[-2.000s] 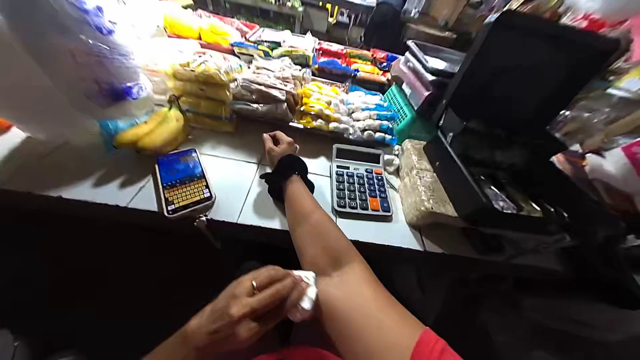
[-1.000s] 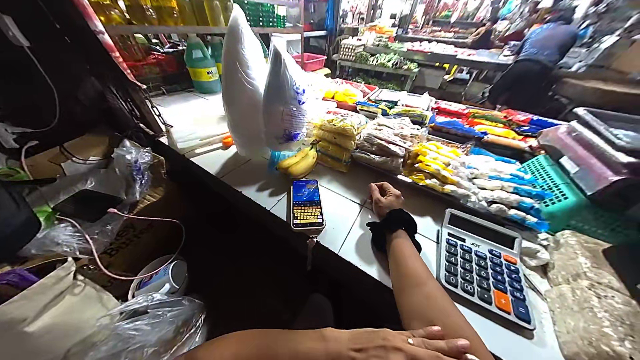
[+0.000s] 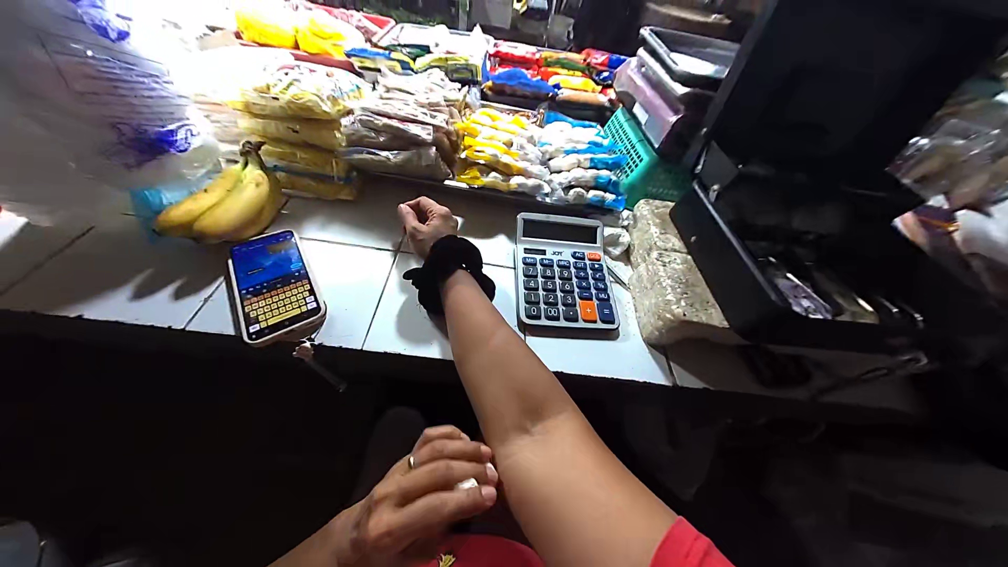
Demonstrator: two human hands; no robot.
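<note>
My right hand rests on the white-tiled counter, its fingers curled in with nothing visible in them. A black scrunchie is round that wrist. My left hand, with a ring on one finger, is bent beside the right forearm near the elbow, its fingertips at the skin. A small white bit shows at its fingers; whether it is held is unclear. A calculator lies to the right of my right hand. Left of it are a smartphone with a lit screen and some bananas.
Packed goods fill the counter's back, beside a green plastic basket. A pale, rough block stands against an open black case at right. Large plastic bags stand at left. The counter's front edge crosses below the phone.
The view has swung right since one second ago. My left hand, then lying across the right forearm, is now beside it. Two seconds ago it held a crumpled white piece.
</note>
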